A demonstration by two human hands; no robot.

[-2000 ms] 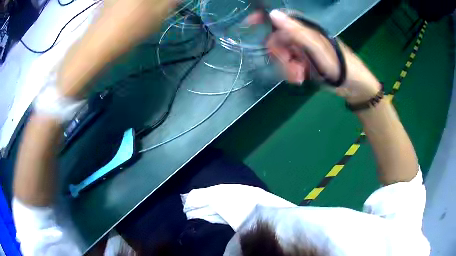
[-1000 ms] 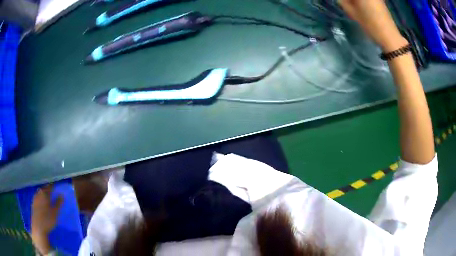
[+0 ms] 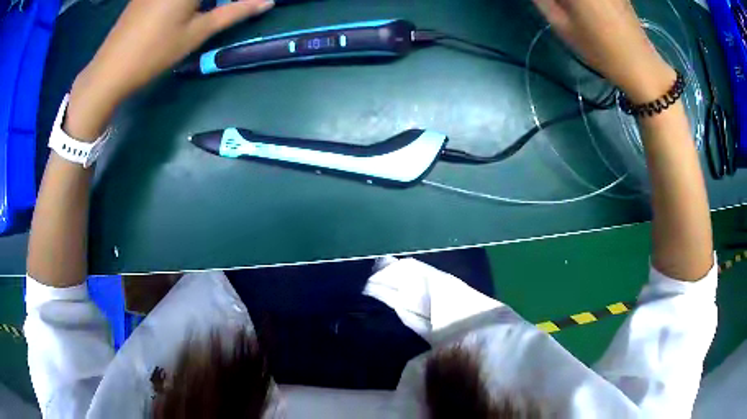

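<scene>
A 3D pen with its light-blue strip up [image 3: 328,155] lies on the bench, its dark nozzle tip to the left. A black power cable [image 3: 491,155] and clear filament [image 3: 508,200] run from its rear. Behind it lies a second pen [image 3: 319,44], black side up with a lit display. At the top edge a sliver of another dark and blue body shows by my left thumb. My left hand [image 3: 168,41] is at the top left, its fingertips cut off. My right hand [image 3: 594,37] is at the top right, fingers cut off; whether either holds anything is hidden.
Clear filament loops [image 3: 684,82] lie around my right wrist. Black scissors [image 3: 718,135] lie at the right. A blue tray [image 3: 20,106] stands at the left and a blue parts bin [image 3: 733,49] at the right edge. A blue floor bin [image 3: 106,304] shows below the bench edge.
My left hand has risen from the blue bin below the bench to above the bench top. My right hand remains at the upper right. The view has shifted and the pens appear farther right.
</scene>
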